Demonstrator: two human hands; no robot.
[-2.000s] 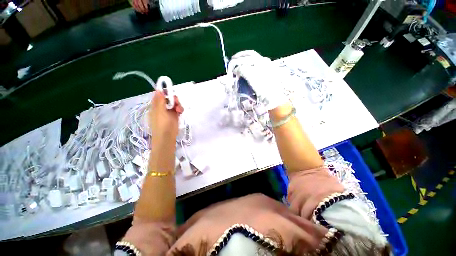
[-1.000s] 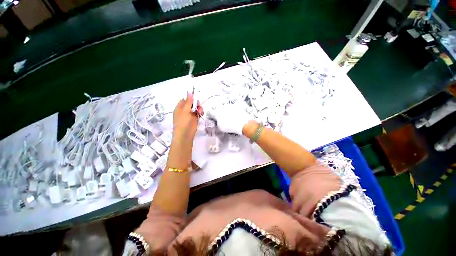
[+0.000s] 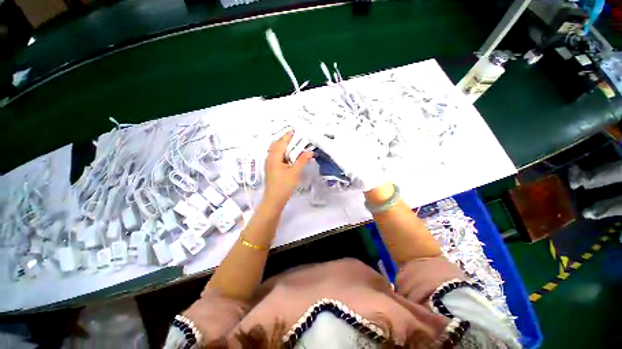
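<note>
My bare left hand (image 3: 285,167) holds a white corded adapter (image 3: 297,147) over the middle of the white sheets. My gloved right hand (image 3: 351,153) is beside it, with a dark blue cloth (image 3: 329,165) under its palm, close to the adapter. The glove blends with the white behind it and its fingers are hard to make out. A heap of white corded adapters (image 3: 194,221) lies on the sheet to the left, blocks toward me and cords away. Another heap of white cords and units (image 3: 382,116) lies beyond and right of my right hand.
White sheets (image 3: 470,146) lie along the bench edge. A green belt (image 3: 198,65) runs behind them. A whitish bottle (image 3: 483,73) stands by a metal post at the far right. A blue bin (image 3: 505,290) full of white pieces is below the bench edge, near a brown stool (image 3: 542,206).
An adapter now lies on the left heap's right side, where my left hand was. Both hands have come together around another adapter, and the blue cloth shows again.
</note>
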